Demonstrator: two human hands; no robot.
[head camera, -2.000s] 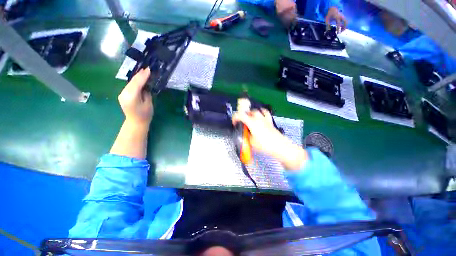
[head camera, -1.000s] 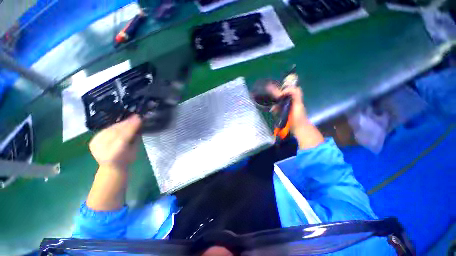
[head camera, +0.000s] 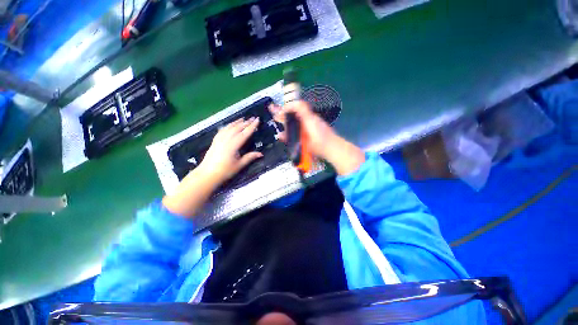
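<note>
A black plastic unit (head camera: 184, 150) lies flat on a silvery-white foam sheet (head camera: 237, 206) at the bench edge in front of me. My left hand (head camera: 228, 149) rests on top of the unit with its fingers spread, covering its middle. My right hand (head camera: 307, 130) holds the electric screwdriver (head camera: 298, 149) near the unit's right end. Its orange part is below the hand and its pale collar above; the tip is blurred. The round screw dish (head camera: 322, 103) sits just beyond the right hand, partly hidden by it.
Other black units lie on white sheets at the left (head camera: 127, 114) and beyond (head camera: 261, 28). Another orange-and-black driver (head camera: 136, 24) lies at the upper left. A metal bar (head camera: 35, 203) juts in at left. A brown box (head camera: 426, 162) and clear bags (head camera: 472, 155) are below the bench at right.
My left hand has set the unit down on the foam sheet and lies on it. My right hand with the screwdriver has moved left to the unit's right end. The view has shifted.
</note>
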